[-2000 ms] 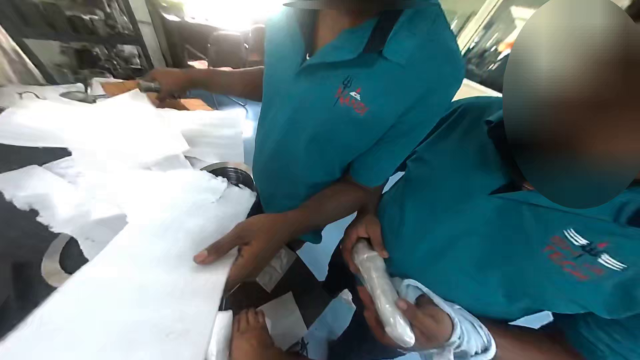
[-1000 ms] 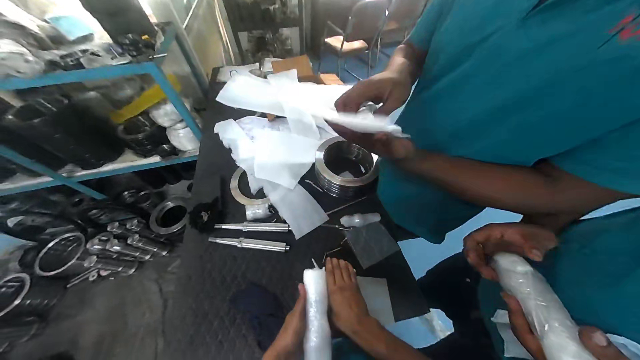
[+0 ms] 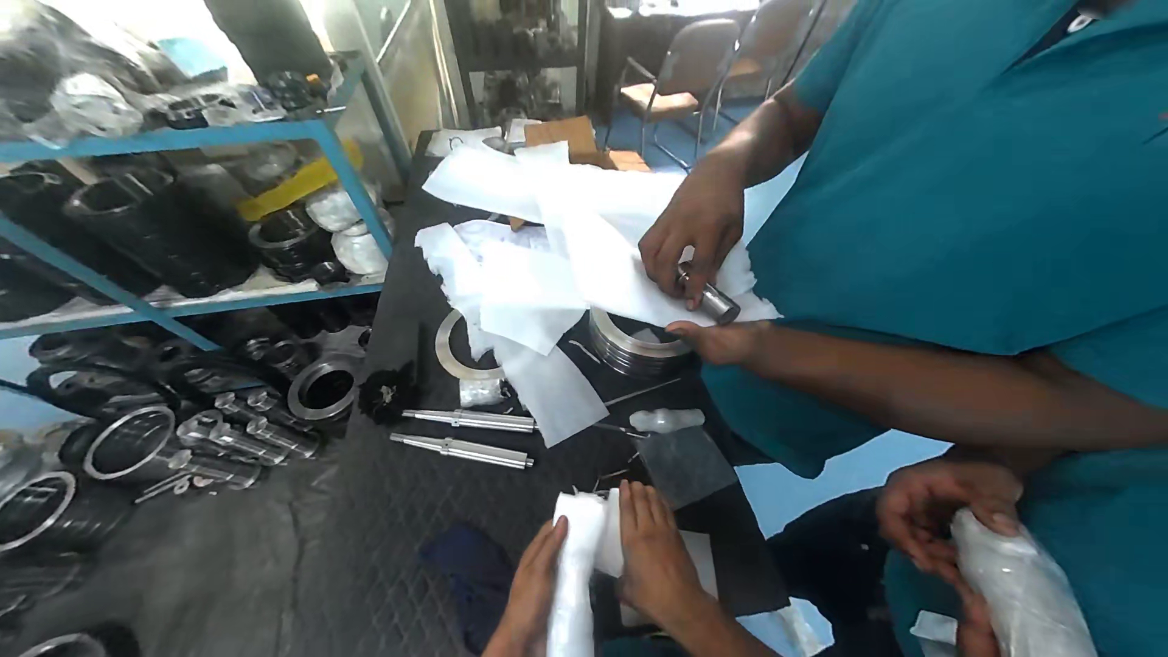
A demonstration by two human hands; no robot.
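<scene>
At the near end of the dark table, a bundle wrapped in white sheet (image 3: 577, 566) lies between my two hands. My left hand (image 3: 537, 575) presses its left side with the fingers along it. My right hand (image 3: 655, 547) lies flat with extended fingers at the loose edge of the white wrap, on the right. Beyond my hands are two machined metal shafts (image 3: 470, 420), side by side. A small wrapped piece (image 3: 666, 420) rests above a grey translucent sheet (image 3: 689, 464). What is inside the bundle is hidden.
A co-worker's hand (image 3: 698, 228) holds a metal cylinder (image 3: 719, 305) over white sheets (image 3: 620, 237). Metal rings (image 3: 630, 351) stand beneath. Another person at right holds a plastic-wrapped part (image 3: 1027, 584). A blue-framed shelf (image 3: 182, 137) and metal parts (image 3: 224, 438) are at left; dark cloth (image 3: 470, 579) lies nearby.
The view has swung a lot since two seconds ago. My right hand has spread a flap of white wrap out from the bundle. The standing co-worker has lowered white sheet and cylinder onto the table's stack.
</scene>
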